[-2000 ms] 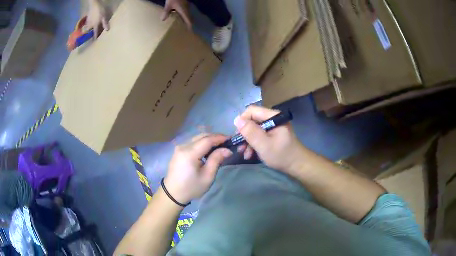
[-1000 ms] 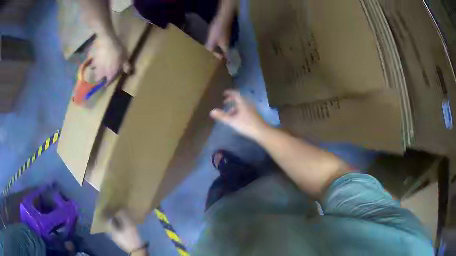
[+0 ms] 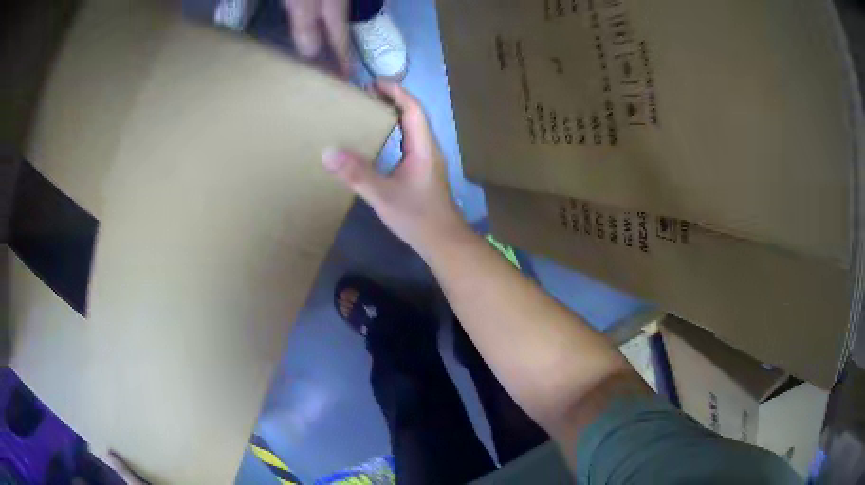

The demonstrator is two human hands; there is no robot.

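A large brown shipping carton (image 3: 209,218) fills the left of the head view, tilted and close to the camera. A black patch shows in a gap at its left side. My right hand (image 3: 403,185) grips its upper right corner, thumb on the broad face and fingers around the edge. My left hand (image 3: 125,470) is almost wholly hidden or cut off at the bottom; a finger shows against the carton's lower edge. No marker shows.
Another person's hand (image 3: 322,28) is at the carton's top edge, with a white shoe (image 3: 381,47) beyond. Large printed carton blanks (image 3: 654,123) stand at right, an open carton (image 3: 716,384) below them. A purple stool (image 3: 33,426) is at lower left.
The marker held in both hands is no longer visible. My hands have moved onto the carton, which now appears much nearer and larger. The orange and blue tape gun has left the view.
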